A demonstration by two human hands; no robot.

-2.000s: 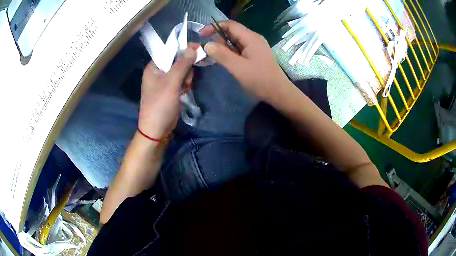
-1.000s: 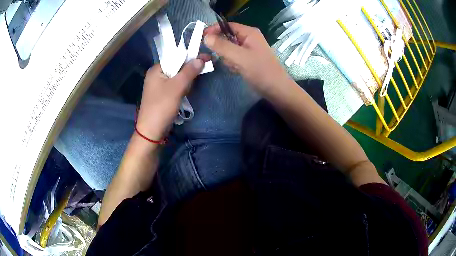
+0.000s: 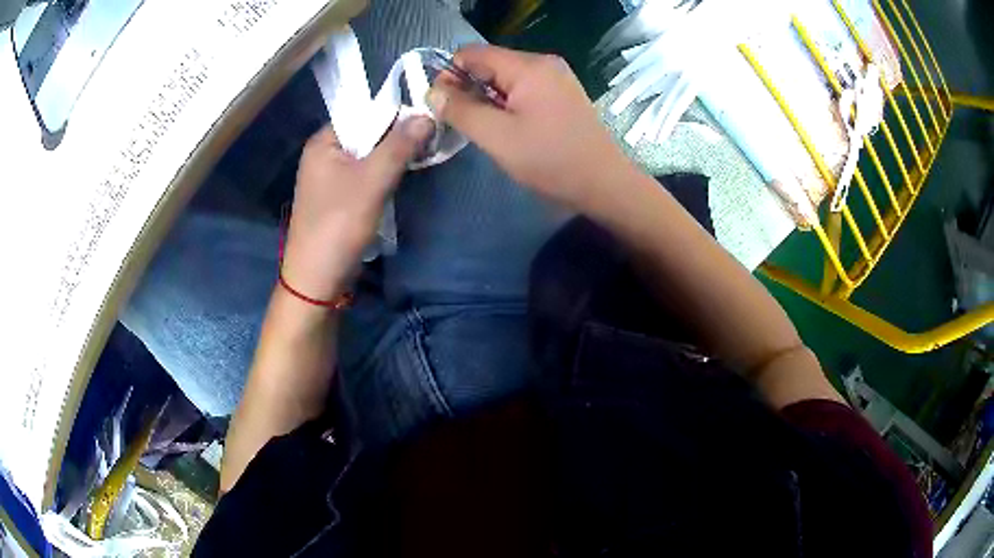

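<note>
My left hand (image 3: 347, 196) is shut on a white strap (image 3: 347, 96) above my knees. The strap rises in folds from the fist, and part of it hangs below the hand. My right hand (image 3: 523, 114) is at the right of it, closed around small dark metal snips (image 3: 471, 80), whose tip points up and left. The right thumb and fingertips are by a curved loop of the strap. Whether they pinch it cannot be told, as this part is blurred.
A white machine table (image 3: 120, 164) with a printed scale curves along the left. A yellow wire basket (image 3: 919, 341) is at the right, with fanned white strips (image 3: 657, 65) over a pale speckled sheet (image 3: 725, 196). A white tangle of scrap strips (image 3: 147, 518) lies lower left.
My left hand has shifted slightly left, and the strap's folds have changed shape. The snips have tipped from steep to flatter, with their tip now by the strap loop.
</note>
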